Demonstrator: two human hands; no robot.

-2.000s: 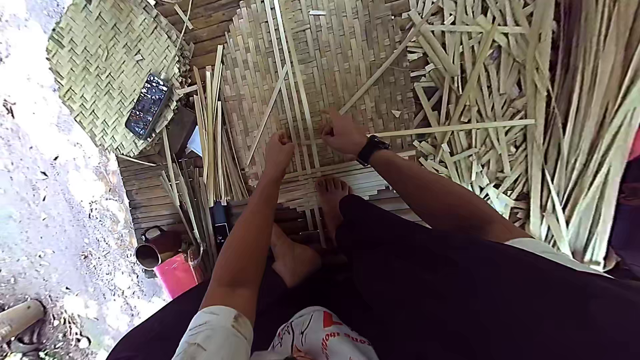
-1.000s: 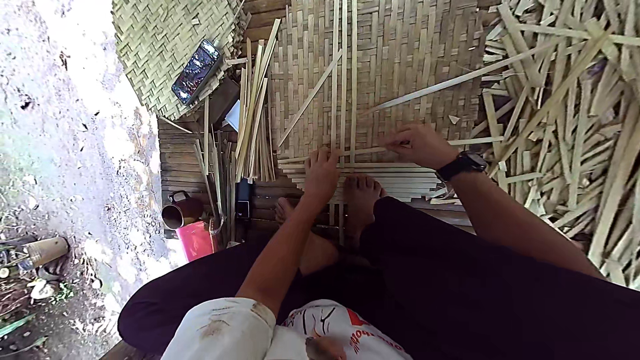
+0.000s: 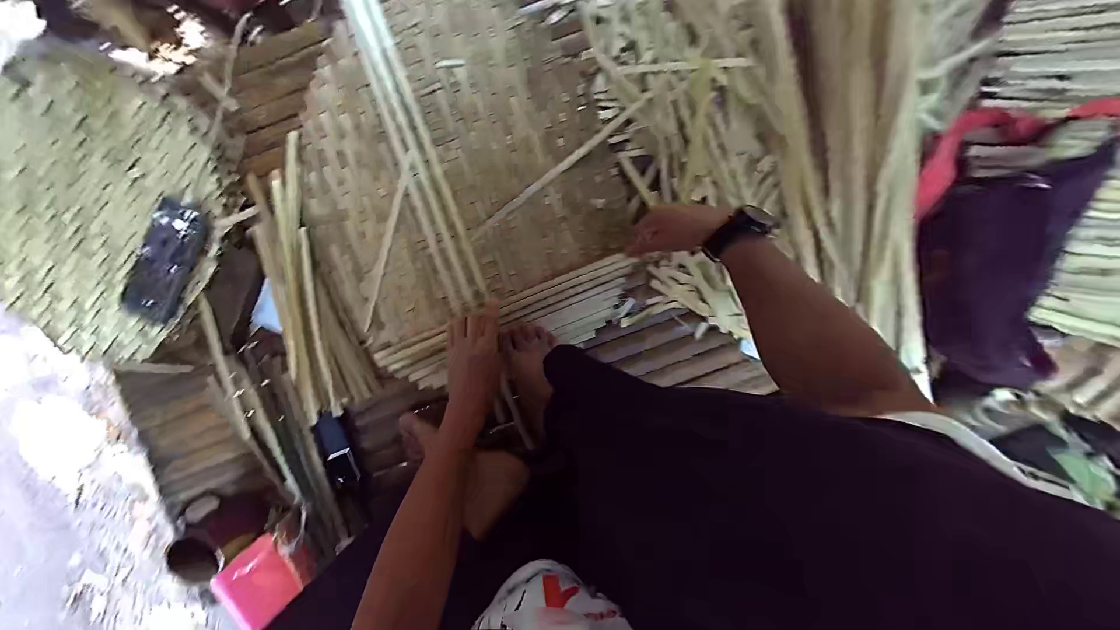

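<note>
My left hand (image 3: 473,350) rests palm down on the lower crossing of long, pale plant strips (image 3: 411,166) and a row of crosswise strips (image 3: 569,306), beside my foot (image 3: 528,354). With a black watch on its wrist, my right hand (image 3: 669,230) reaches out at the right edge of the woven mat (image 3: 516,114), near the right ends of the crosswise strips. Blur hides whether its fingers hold a strip. One loose strip (image 3: 564,166) lies slantwise across the mat.
At left, a phone (image 3: 164,261) lies on a round woven mat (image 3: 79,175). A bundle of strips (image 3: 302,297), a dark mug (image 3: 194,558) and a pink object (image 3: 261,582) are nearer me. Heaped strips (image 3: 717,114) and dark purple cloth (image 3: 989,271) lie to the right.
My right hand has moved right, away from my left hand, to the mat's edge. My left hand stays on the strip crossing since a second ago. The view has swung to the right.
</note>
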